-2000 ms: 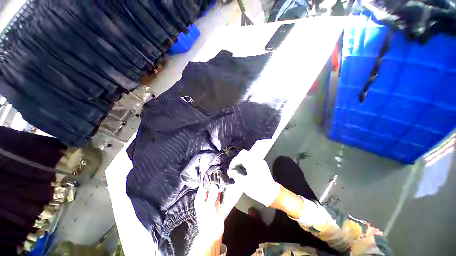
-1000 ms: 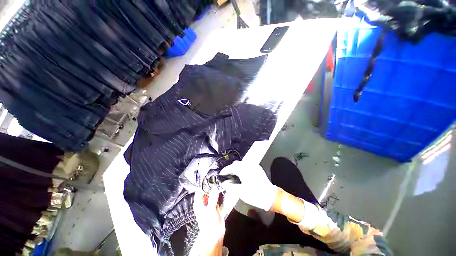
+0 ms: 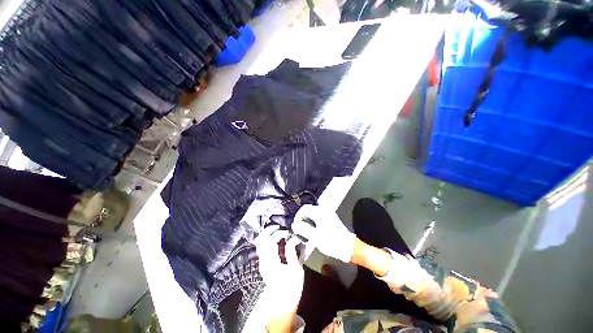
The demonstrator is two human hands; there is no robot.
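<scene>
A dark pinstriped garment [image 3: 214,175] lies spread over the white table, with a plain black panel [image 3: 279,104] at its far part and a small white loop [image 3: 240,125] on it. A gathered edge [image 3: 237,273] lies nearest me. My left hand [image 3: 279,250] pinches the bunched paler cloth [image 3: 260,211] at the garment's near right part; something small and dark red shows at its fingers. My right hand [image 3: 322,231], white-gloved, closes on the same bunched edge, close to the left. Whether it also holds a tool cannot be told.
A black phone-like rectangle [image 3: 361,41] lies at the table's far end. A large blue crate [image 3: 513,117] stands on the right with dark cloth on top. Dark garments [image 3: 97,78] hang at the upper left, maroon ones [image 3: 32,240] at the lower left. The white table [image 3: 153,240] shows around the garment.
My left hand has moved up against the bunched cloth and its fingers are more curled. My right hand's fingers have drawn in closer beside it. The garment lies nearly as before.
</scene>
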